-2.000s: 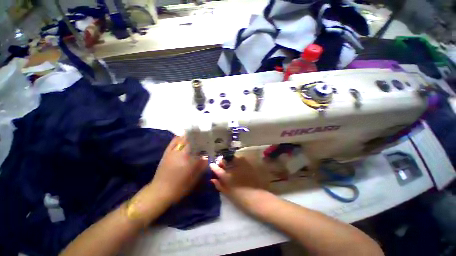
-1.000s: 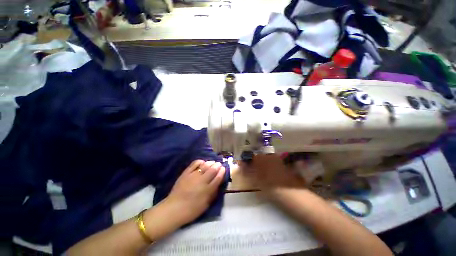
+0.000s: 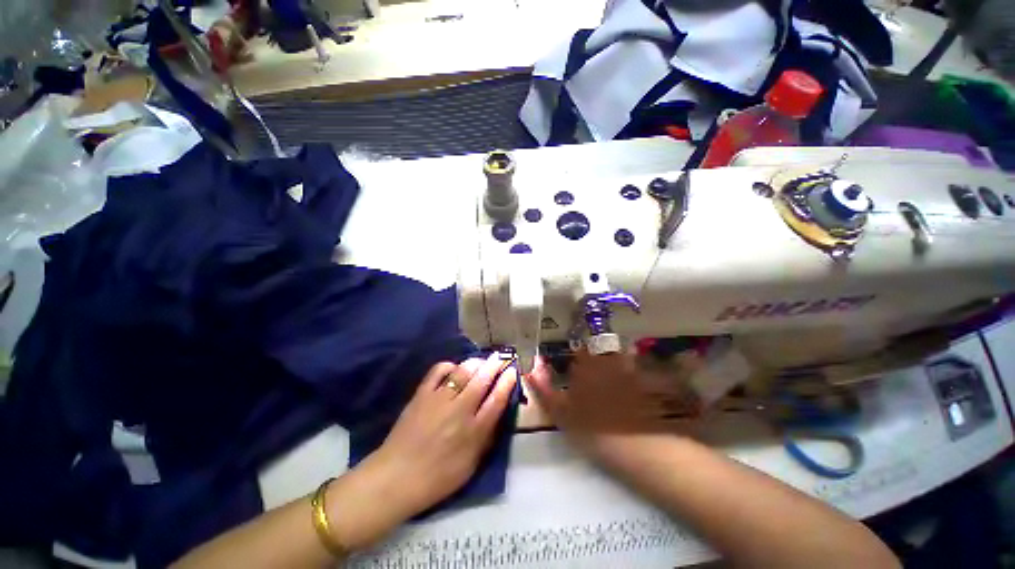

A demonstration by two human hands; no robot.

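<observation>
The dark navy garment piece (image 3: pixel 223 300) spreads over the left of the machine table, its right end under the left end of the white sewing machine head (image 3: pixel 712 256). My left hand (image 3: pixel 445 428) lies flat on the garment, fingertips close to the presser foot (image 3: pixel 506 357); a ring and a gold bangle show. My right hand (image 3: pixel 607 400) is under the machine arm, partly hidden by the head, with fingertips at the cloth edge just right of the needle area. Whether it grips the cloth cannot be told.
A red-capped bottle (image 3: pixel 792 95) and heaped white and navy cut pieces (image 3: pixel 690 56) are behind the head. Blue-handled scissors (image 3: pixel 829 445) lie right under the arm. A printed ruler (image 3: pixel 534 547) runs along the front edge. A crumpled plastic bag (image 3: pixel 39 189) is far left.
My left hand has moved from against the machine head down onto the cloth and lies flatter. My right hand has moved slightly right, further under the arm. The camera view has shifted.
</observation>
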